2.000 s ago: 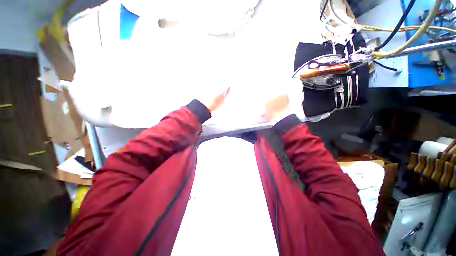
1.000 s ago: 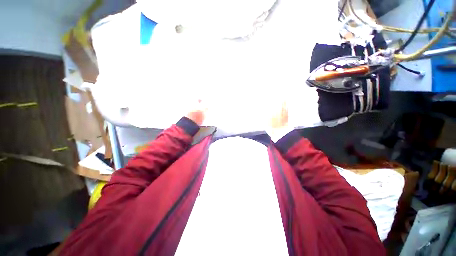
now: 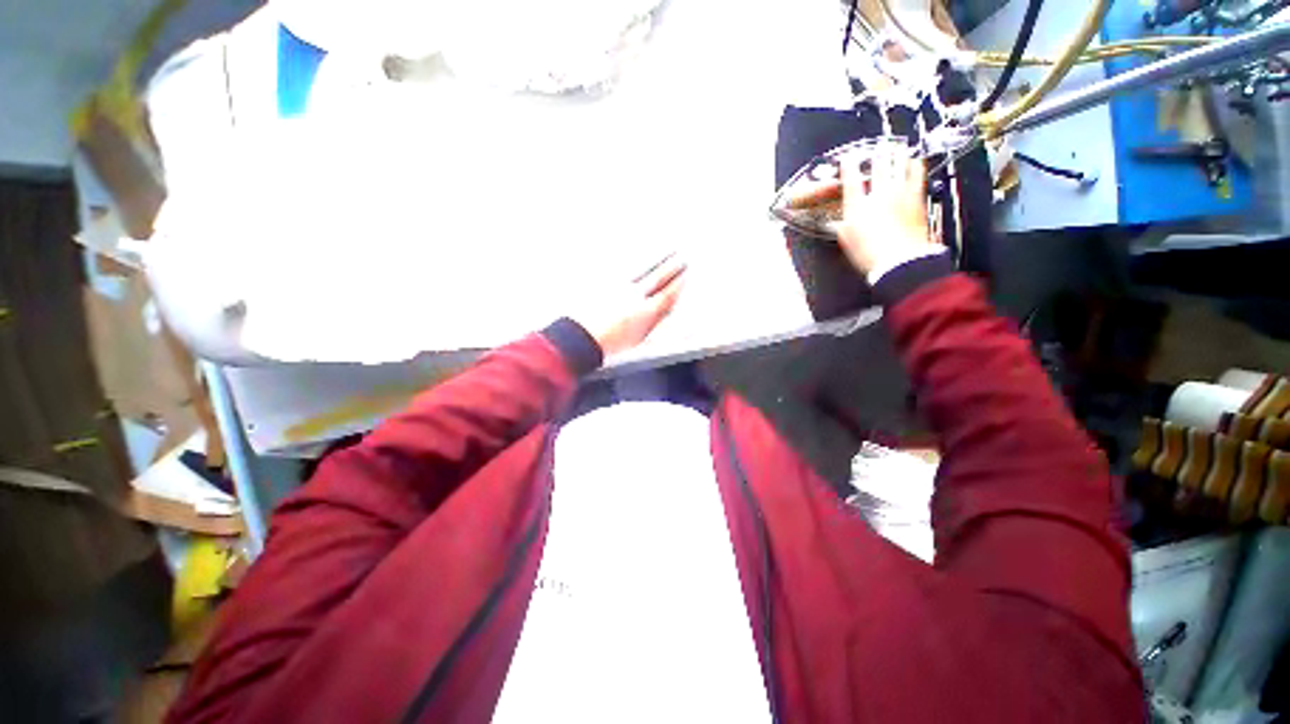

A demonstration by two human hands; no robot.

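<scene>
The steam iron lies on the black iron rest at the right of the white padded ironing table, its silver tip pointing left. My right hand is closed over its orange-brown handle. My left hand lies flat near the table's front edge with fingers pointing right and up; overexposure hides whether it pinches cloth. The white fabric under it blends with the table cover, so its edges cannot be told.
A small blue piece lies at the table's far left. Yellowish hoses and a silver rod run in from the upper right, over a blue-topped bench. Cardboard scraps stand at left. Brown-orange rows stand at right.
My right hand has moved from the table's front edge to the right and onto the iron's handle. My left hand has moved slightly right along the cloth. The view has shifted.
</scene>
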